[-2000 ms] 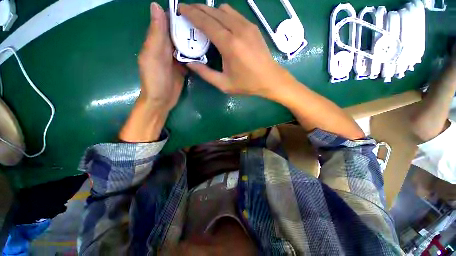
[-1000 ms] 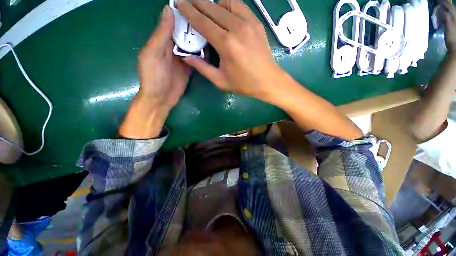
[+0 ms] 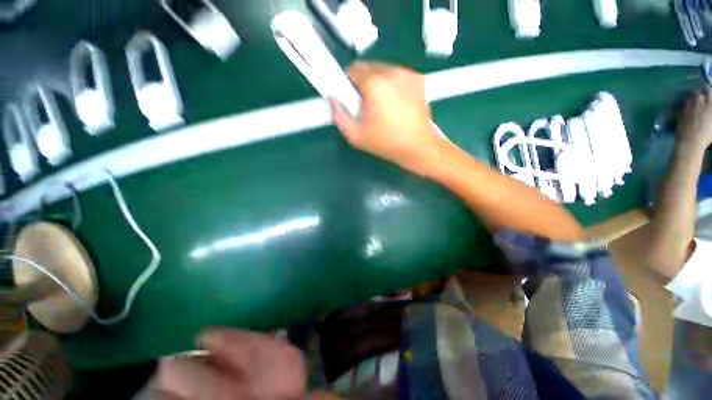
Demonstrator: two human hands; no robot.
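Note:
My right hand (image 3: 390, 109) is stretched forward over the pale strip and grips the wide end of a white loop-shaped unit (image 3: 308, 58). The unit's narrow end points away to the upper left, and its wide end is partly hidden by my fingers. My left hand (image 3: 238, 367) is low at the bottom edge near my body, blurred and partly cut off; whether it holds anything cannot be told. Another white loop part (image 3: 354, 23) lies just beyond the held unit.
Several white loop parts (image 3: 94, 101) lie spaced out beyond the pale strip (image 3: 226, 129). A row of white loops (image 3: 582, 152) stands at right. A fan base (image 3: 55, 273) and thin cable (image 3: 148, 254) are at left. A cardboard carton (image 3: 484, 301) and another person's arm (image 3: 675, 203) are at right.
The view has shifted forward, showing more bench. My hands have parted: my right hand moved forward with a white unit, my left hand drew back towards my body.

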